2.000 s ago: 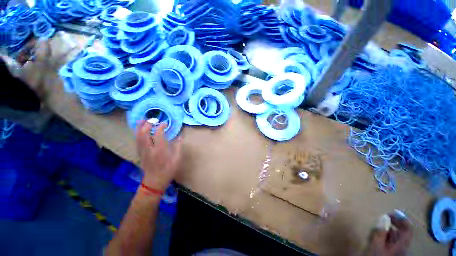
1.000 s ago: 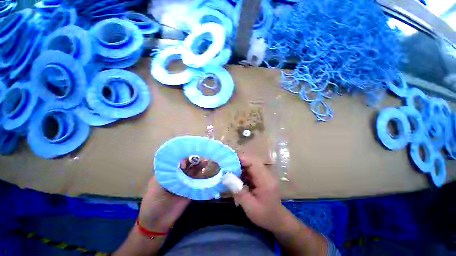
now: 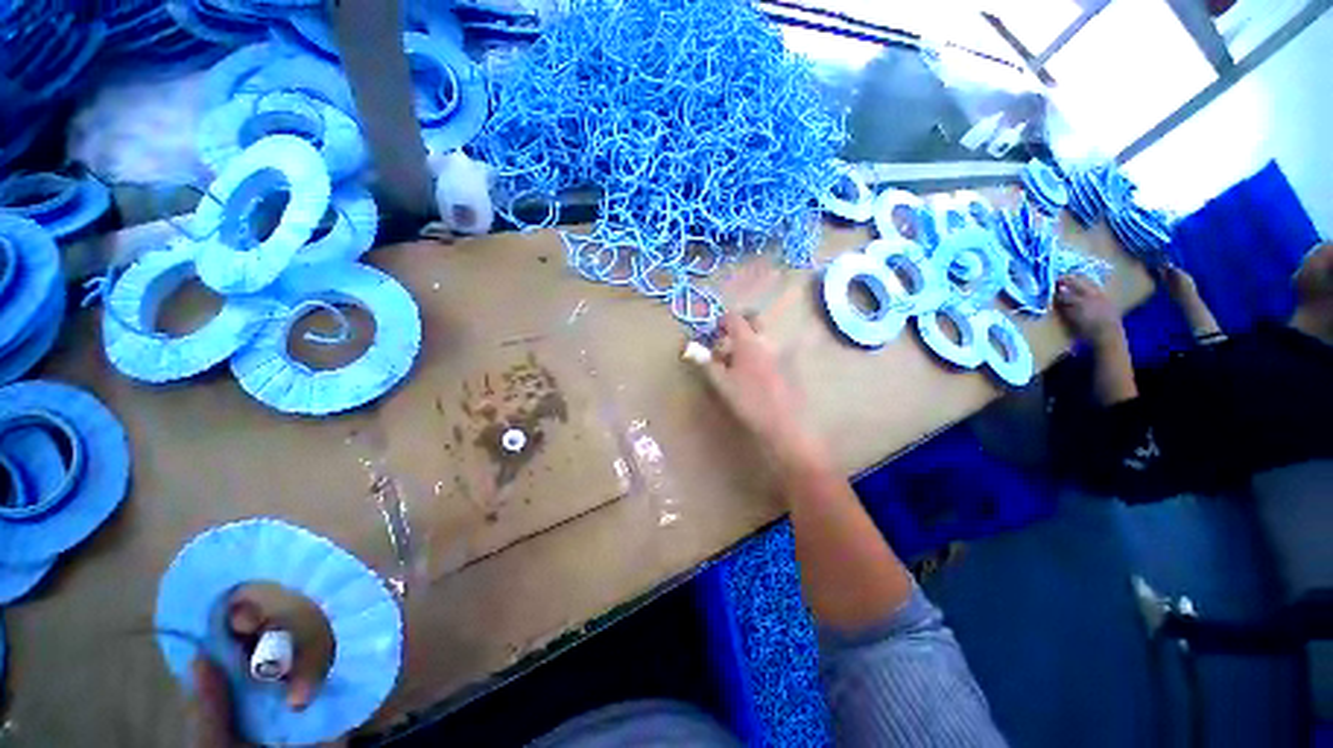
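Observation:
My left hand (image 3: pixel 219 701) is at the lower left, partly cut off by the bottom edge, and holds a light-blue pleated ring (image 3: pixel 358 614). Its fingers show through the ring's open centre, one with a white fingertip cover. My right hand (image 3: pixel 753 383) reaches to the front edge of the tangled blue cord pile (image 3: pixel 665 124). Its fingertips are at a loose cord loop (image 3: pixel 697 304); whether they grip it is not clear. A white cover shows on one fingertip. The stained cardboard square (image 3: pixel 570 490) lies between the hands with a small white spot (image 3: pixel 513 440) on it.
Overlapping flat rings (image 3: pixel 329 383) lie by the metal post (image 3: pixel 383 110), near a small white bottle (image 3: pixel 464 195). Collared rings (image 3: pixel 88 424) are at far left. More rings (image 3: pixel 863 300) lie right, near another person's hand (image 3: pixel 1089 310). A cord-filled blue bin (image 3: pixel 775 628) is below the edge.
The view has turned right. My right hand has left the ring and moved out to the cord pile. My left hand still holds the ring, now at the lower left.

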